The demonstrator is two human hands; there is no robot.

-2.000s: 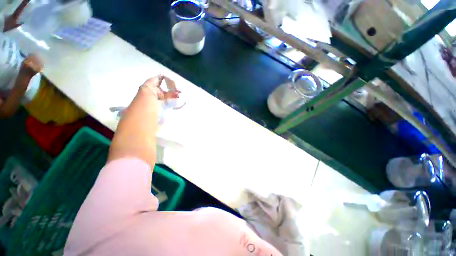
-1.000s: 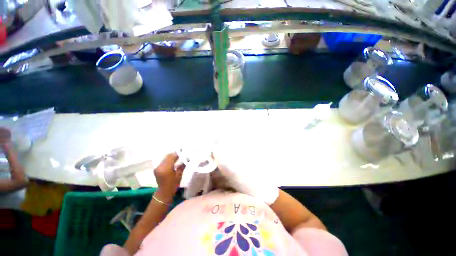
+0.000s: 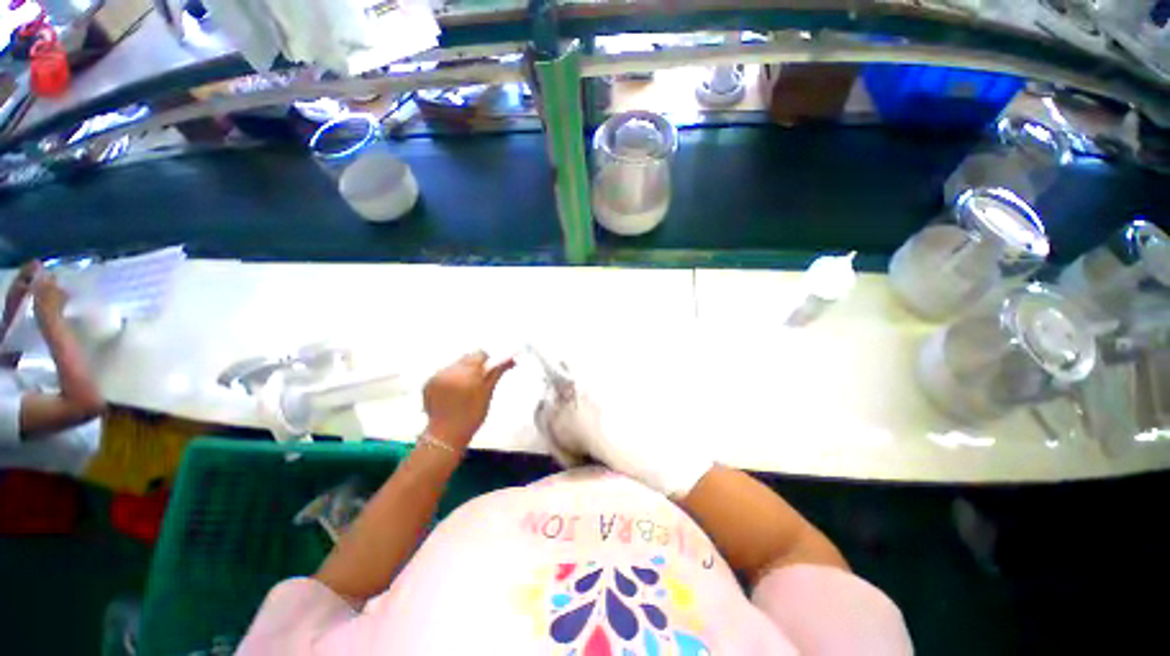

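My left hand is bare, above the bench in front of me, with thumb and forefinger close together at a small pale edge; its grip is unclear. My right hand has a pale glove or cloth over it and is closed around a blurred whitish part that points up and left. Much of this part is hidden. Several white moulded parts lie together on the bench, left of my left hand. A small white pointed part lies alone to the right.
Clear jars with whitish lower halves stand on the dark green belt and crowd the bench's right end. A green post rises at the belt's near edge. A green crate is below left. Another person's arm and a printed sheet are far left.
The view has swung from the left bench to straight ahead. My left hand has come back beside my right. The white ring part held between them one second ago no longer shows clearly.
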